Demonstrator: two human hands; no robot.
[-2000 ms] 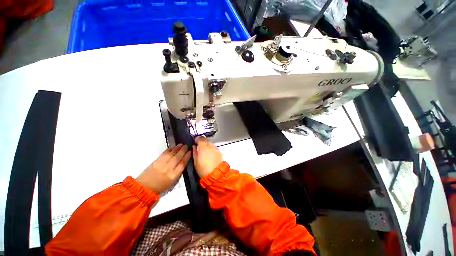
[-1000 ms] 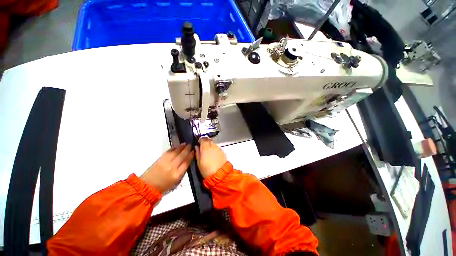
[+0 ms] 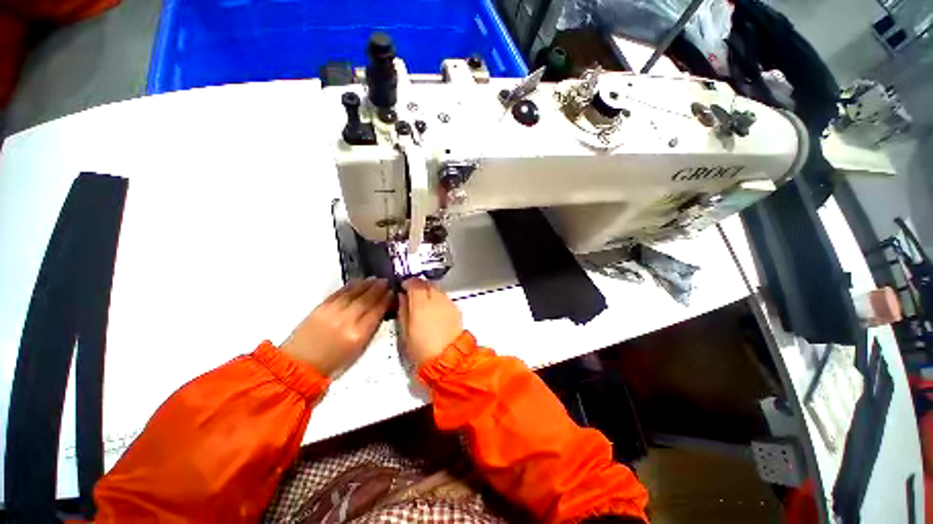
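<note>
The cream-white sewing machine (image 3: pixel 573 164) stands on the white table. Its shiny presser foot (image 3: pixel 414 260) rests over a black fabric strip (image 3: pixel 376 261), which runs under it. The strip's near end shows just between my hands. My left hand (image 3: pixel 343 322) lies flat on the strip's left edge, fingertips just in front of the foot. My right hand (image 3: pixel 428 319) presses at the strip's right edge, fingertips close to the foot and nearly touching my left ones. The needle itself cannot be made out.
Overlapping black strips (image 3: pixel 63 307) lie at the table's left. A black strip with an angled end (image 3: pixel 552 274) lies under the machine arm, beside a grey shiny packet (image 3: pixel 670 274). A blue bin (image 3: pixel 338 41) is behind the table. Dark pieces (image 3: pixel 803 271) lie on the right side table (image 3: pixel 831 358).
The strip has moved forward under the foot; its near end, which hung toward my lap, is now at my fingers. My hands stay at about the same place by the foot.
</note>
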